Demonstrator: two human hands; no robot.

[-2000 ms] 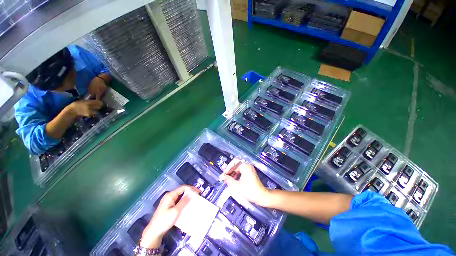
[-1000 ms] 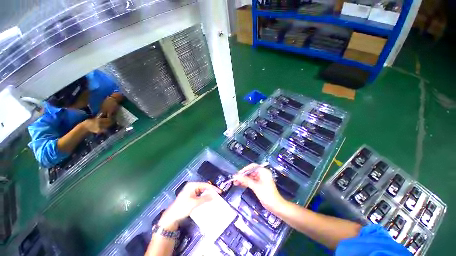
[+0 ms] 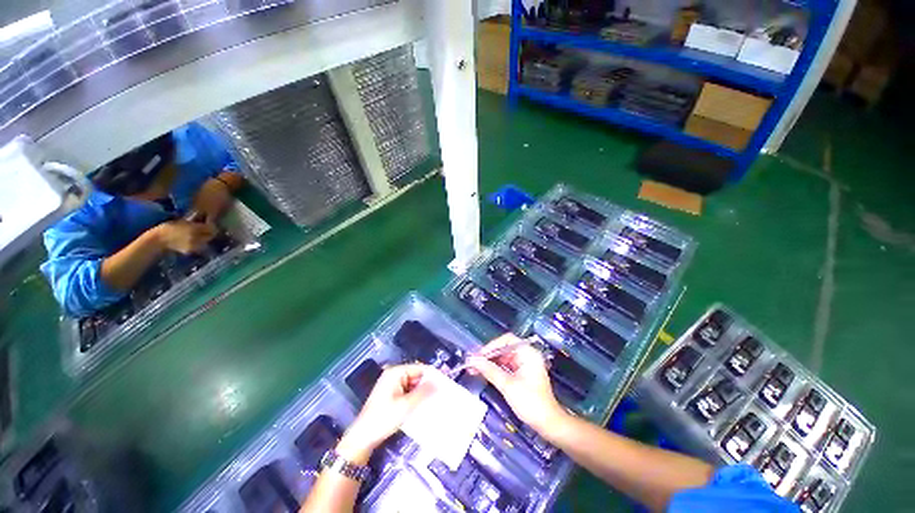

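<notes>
My left hand (image 3: 392,396), with a metal watch band at the wrist, grips a white sheet (image 3: 444,419) at its upper left edge, above a clear tray (image 3: 331,382) of black handset housings (image 3: 417,341). My right hand (image 3: 518,373) holds a thin pale stick, apparently tweezers (image 3: 499,351), over the tray. Its tip is near the sheet's upper edge. Any small piece at the tip is too small to tell. The sheet and both hands hide part of the tray and some housings.
A second clear tray (image 3: 685,263) of housings lies beyond. A lower tray (image 3: 871,437) with shorter units is at right. A white post (image 3: 459,150) stands behind the bench. A person in blue (image 3: 82,255) works opposite. Stacked trays (image 3: 286,150) and blue shelving (image 3: 652,54) are behind.
The camera view has shifted, so the trays appear lower than at first. My right hand's stick shows more clearly than two seconds ago. Both hands stay close together over the near tray.
</notes>
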